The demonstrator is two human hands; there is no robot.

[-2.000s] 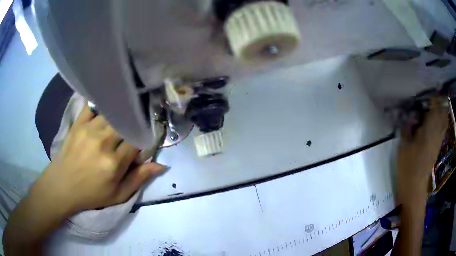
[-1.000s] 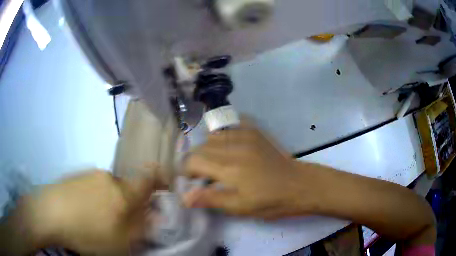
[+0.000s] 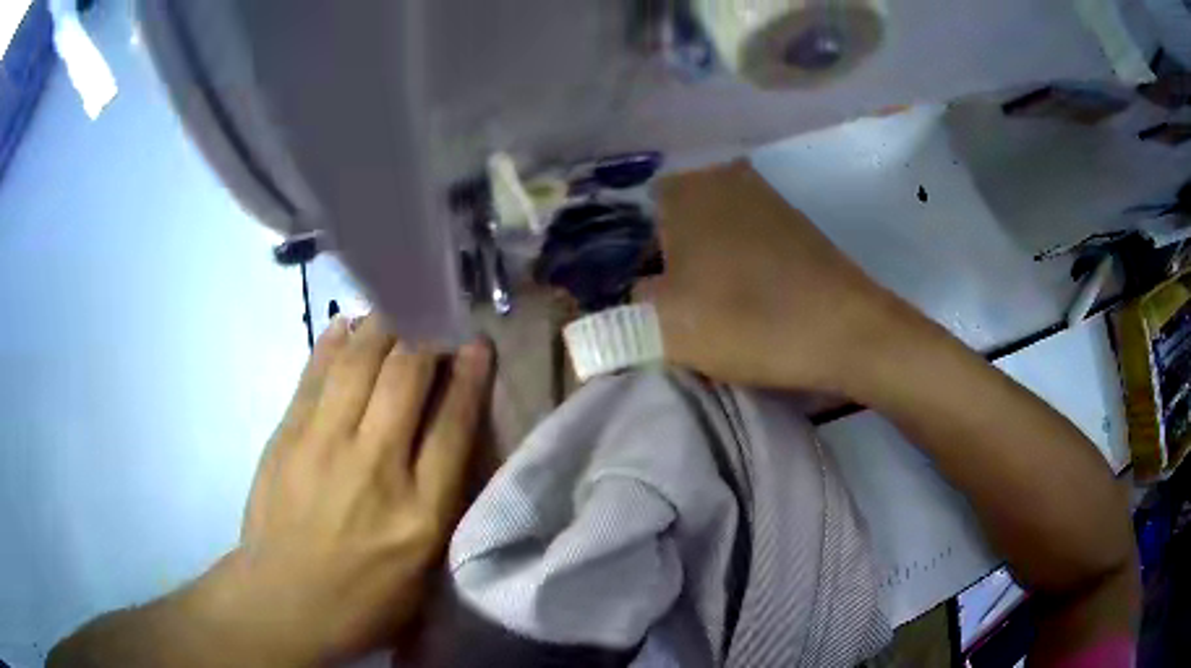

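Observation:
The beige-grey garment piece (image 3: 588, 522) lies bunched in front of the sewing machine head, with fine ribbed lines and a dark part at its lower edge. A brownish strip of it runs up to the needle area (image 3: 499, 281). My left hand (image 3: 359, 483) lies flat, palm down, at the strip's left side, fingertips by the machine head. My right hand (image 3: 712, 281) is behind the white ribbed tension dial (image 3: 614, 339), at the cloth's far right side; its fingers are hidden by the dial and head, so its grip cannot be seen.
The large grey machine head (image 3: 353, 144) covers the upper view, with a cream ribbed knob (image 3: 797, 39) on it. The machine bed (image 3: 849, 183) stretches behind my right arm. A yellow-brown tray (image 3: 1156, 379) is at the far right. Ruler marks show on the white table (image 3: 934, 502).
The cloth has come from the left to the front of the needle and lies bunched there. My right hand has left the machine's right side and moved behind the dial. My left hand now lies flat.

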